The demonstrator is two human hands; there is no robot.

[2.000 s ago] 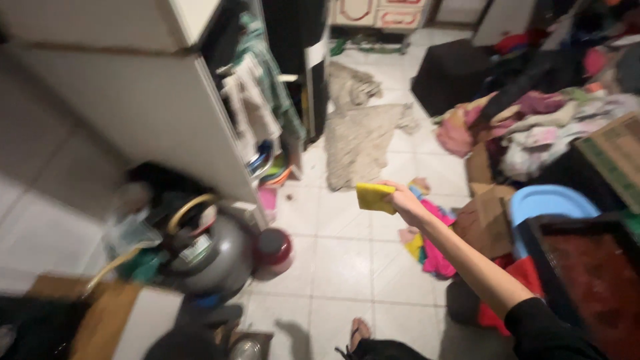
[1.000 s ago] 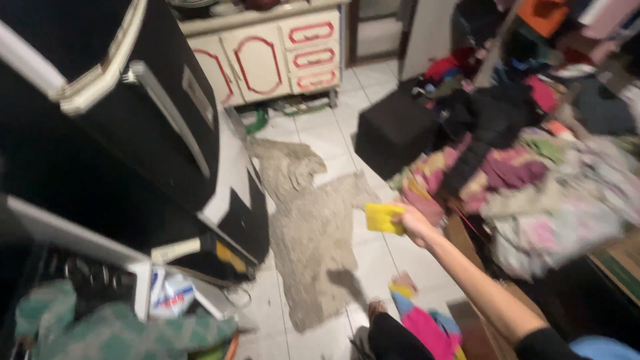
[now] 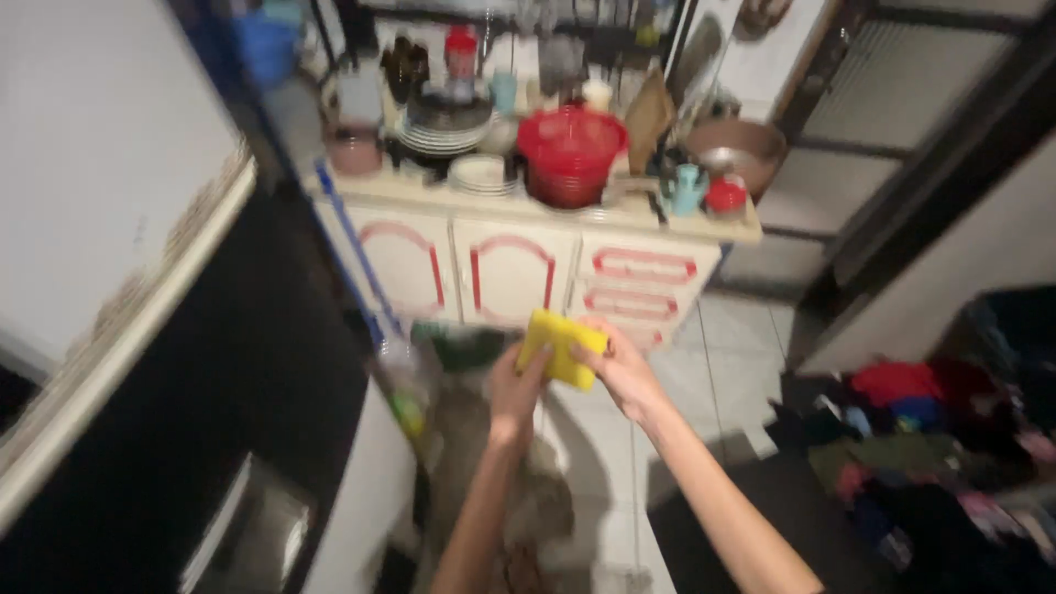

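Note:
A yellow cloth or sponge (image 3: 563, 346), roughly square and flat, is held between my two hands near the middle of the view. My left hand (image 3: 518, 384) grips its lower left edge, and my right hand (image 3: 619, 367) grips its right edge. Both hands are above the floor, in front of a white cabinet (image 3: 516, 272) with red trim. On the counter behind them are a red plastic basin (image 3: 572, 157), stacked plates (image 3: 441, 136) and a turquoise cup (image 3: 687, 190). The picture is blurred, so the exact material of the yellow piece cannot be told.
A dark fridge (image 3: 206, 363) stands close on the left, with a blue pole (image 3: 351, 247) beyond it. A rumpled grey-brown rug (image 3: 536, 495) lies on the tiles. Right of it are a black box-shaped seat (image 3: 742, 528) and a heap of clothes (image 3: 932, 462). A door (image 3: 891, 124) is at the back right.
My left hand has come into view and now holds the yellow piece too; earlier only my right hand held it. The view has moved toward the cabinet and counter.

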